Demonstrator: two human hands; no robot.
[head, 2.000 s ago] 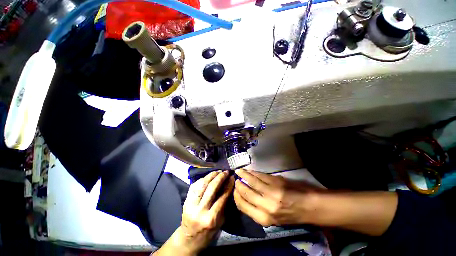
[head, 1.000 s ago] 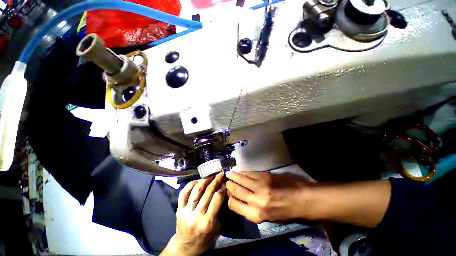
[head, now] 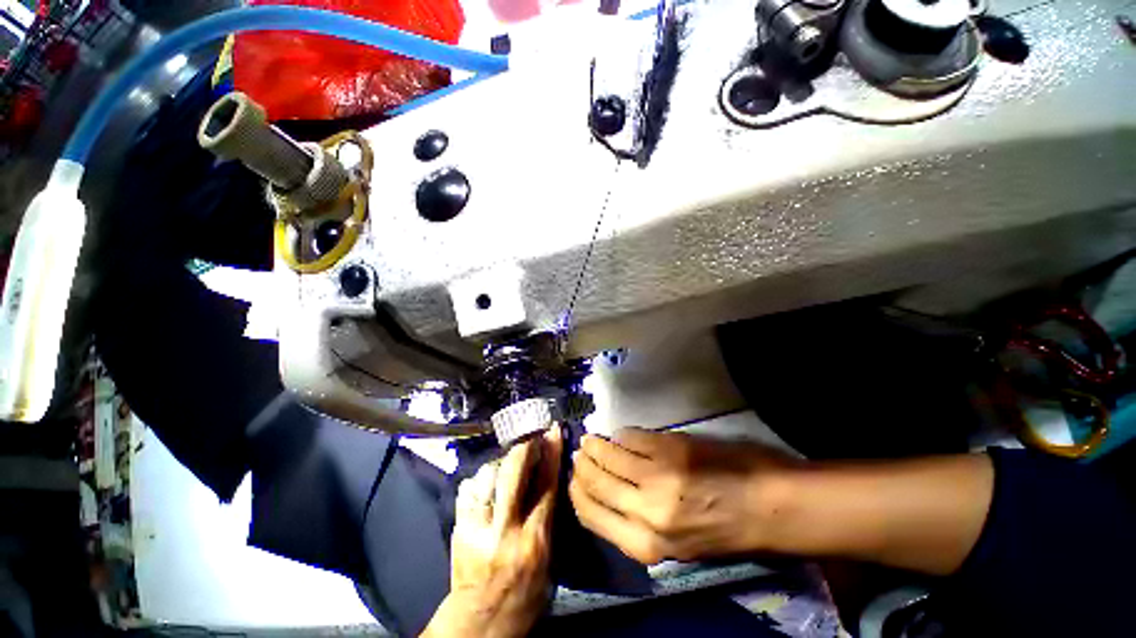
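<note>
Black cut fabric (head: 598, 558) lies under and between my hands, just in front of the needle area. My left hand (head: 502, 530) presses on the cloth, its fingertips beside the ribbed dial (head: 523, 420). My right hand (head: 667, 496) pinches the cloth edge close to the left fingertips, its fingers curled. The white sewing machine arm (head: 747, 237) crosses above; the presser foot is hidden behind the dial and the fingers. More dark panels (head: 312, 499) lie to the left of my left hand, partly under the machine's end.
A white lamp head (head: 44, 305) on a blue neck stands at the far left. A red plastic bag (head: 349, 62) is behind the machine. Orange-yellow and red loops (head: 1065, 418) lie at the far right, beside dark cloth (head: 847, 386) under the arm. The white table (head: 187, 561) shows at lower left.
The view has shifted, so the machine appears further left than two seconds ago. My left hand's fingers have drawn closer together and point more upright beside the dial. My right hand stays near the needle area.
</note>
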